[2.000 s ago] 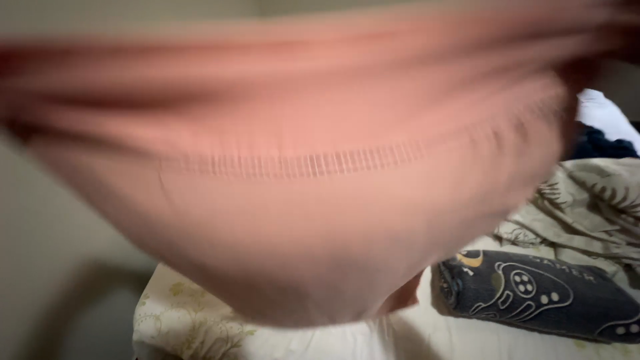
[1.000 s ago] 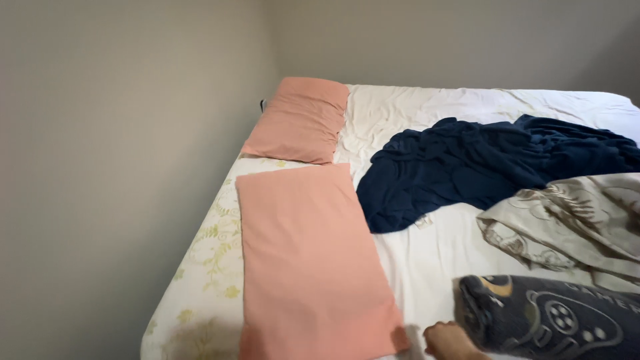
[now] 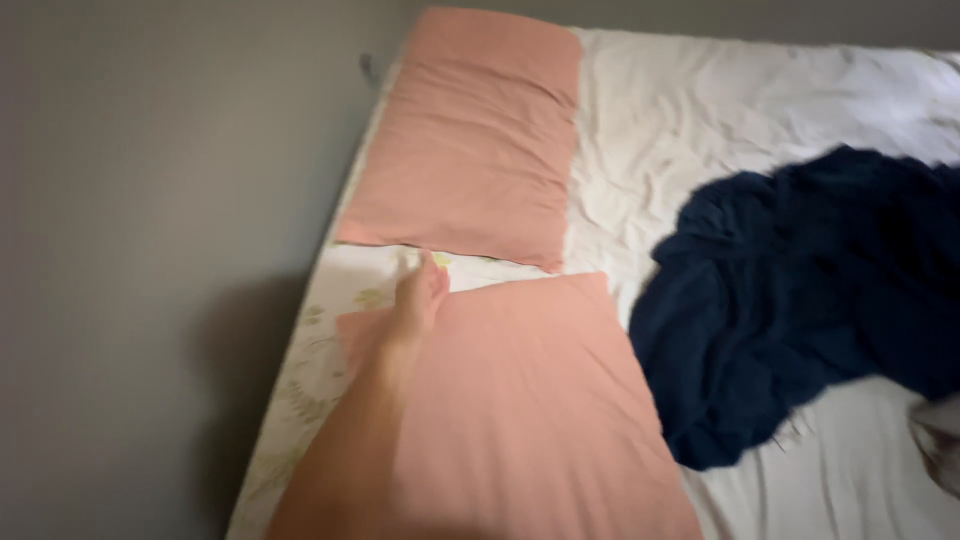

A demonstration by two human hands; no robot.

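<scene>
My left hand [image 3: 424,291] reaches over the near pink pillowcase [image 3: 517,390], its blurred fingertips close to the lower edge of a pink pillow [image 3: 480,142]. Nothing shows in its grip, and the fingers look extended. The near pillowcase lies flat on the bed, its top edge a little below the pillow, with a strip of floral mattress between them. The pillow rests at the far left corner of the bed, slightly wrinkled. My right hand is out of the frame.
A crumpled dark blue cloth [image 3: 795,300] lies right of the pillowcase on the wrinkled white sheet [image 3: 637,112]. Part of a greyish patterned cloth [image 3: 937,442] shows at the right edge. A grey wall [image 3: 150,187] runs along the bed's left side.
The pink cloth that filled the view two seconds ago lies flat on the bed. My left hand has come into view over it. The view has moved closer to the pillow.
</scene>
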